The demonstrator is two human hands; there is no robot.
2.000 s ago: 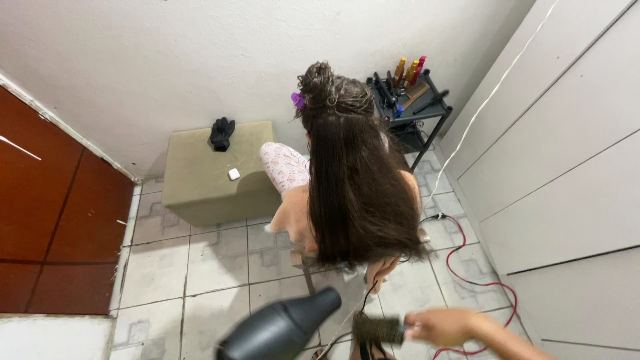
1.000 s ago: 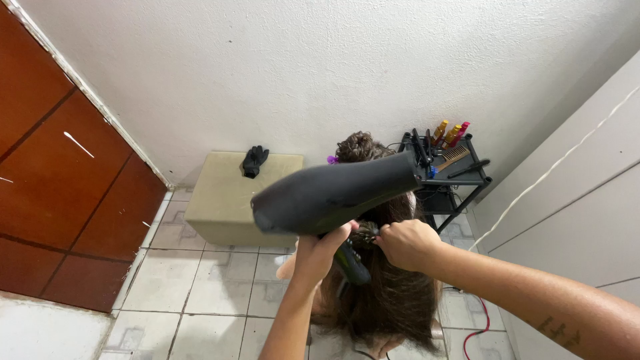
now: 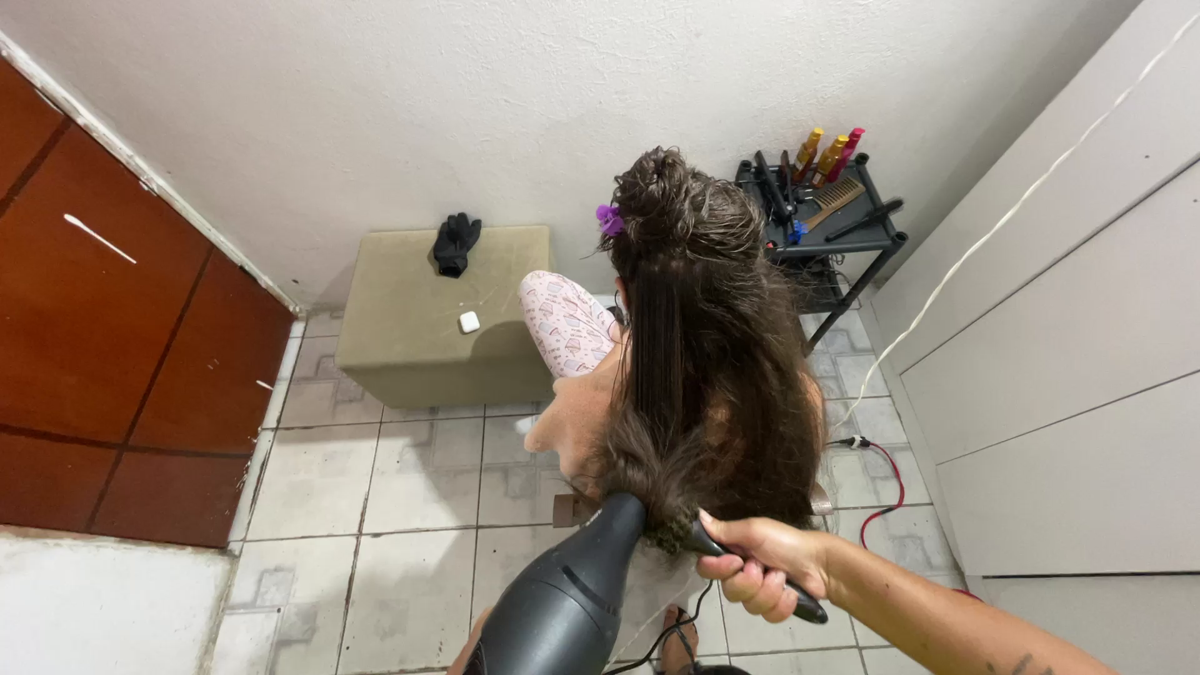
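Observation:
A seated person's long dark hair [image 3: 694,375] hangs down the back, its upper part gathered in a bun with a purple clip [image 3: 609,220] at the left. My right hand [image 3: 769,567] grips the black handle of a hairbrush [image 3: 670,534], whose bristles are in the hair ends. A black hair dryer [image 3: 562,600] has its nozzle close beside the brush, against the lower hair. Of my left hand [image 3: 472,642] only a sliver shows behind the dryer's body, so its grip is hidden.
A beige ottoman [image 3: 403,309] bears a black glove [image 3: 457,245] and a small white case [image 3: 469,322]. A black trolley [image 3: 881,239] holds bottles, a comb [image 3: 834,202] and tools. A red cable [image 3: 895,483] lies on the tiles near the white cabinets [image 3: 1059,394]. Below hangs a black cord [image 3: 689,614].
The dryer and brush have moved from high over the hair down to its ends. The dryer's nozzle, which pointed right a second ago, now points up toward the brush.

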